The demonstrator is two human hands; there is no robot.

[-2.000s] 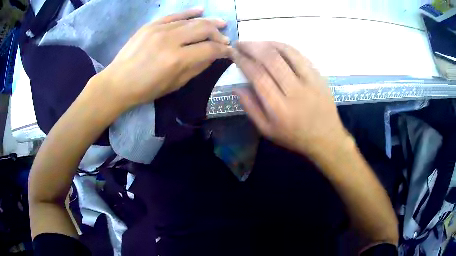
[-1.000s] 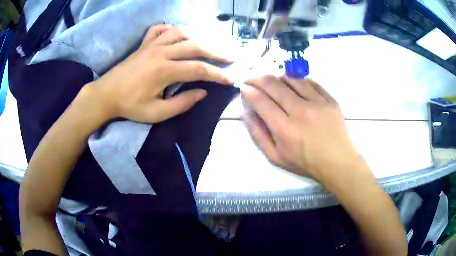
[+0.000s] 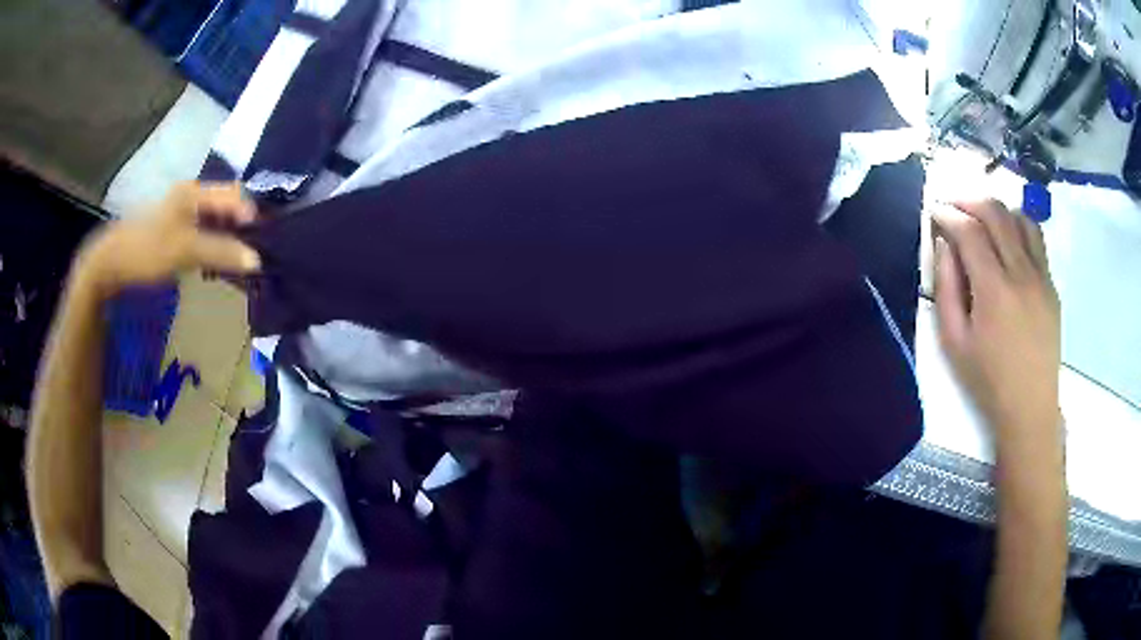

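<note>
A large dark purple garment panel (image 3: 601, 238) spreads across the view, with pale grey backing (image 3: 701, 44) along its upper edge. My left hand (image 3: 188, 238) pinches its left end between thumb and fingers, at the far left. My right hand (image 3: 995, 269) lies on the white table beside the panel's right edge, fingers bent near the needle area; whether its fingertips touch cloth cannot be told. A small pale flap (image 3: 866, 163) shows at the panel's right end. The sewing machine head (image 3: 1032, 75) is at the upper right, with a blue attachment (image 3: 1036, 201) below it.
A measuring tape (image 3: 951, 485) runs along the white table's front edge. Dark and pale loose pieces (image 3: 313, 469) hang at the lower left. Blue plastic baskets (image 3: 232, 50) stand at the upper left and another (image 3: 135, 350) at the left, above a tiled floor.
My left hand has moved from the seam near the needle to the far left, drawing the panel out. The view has turned left, so the machine and my right hand appear further right.
</note>
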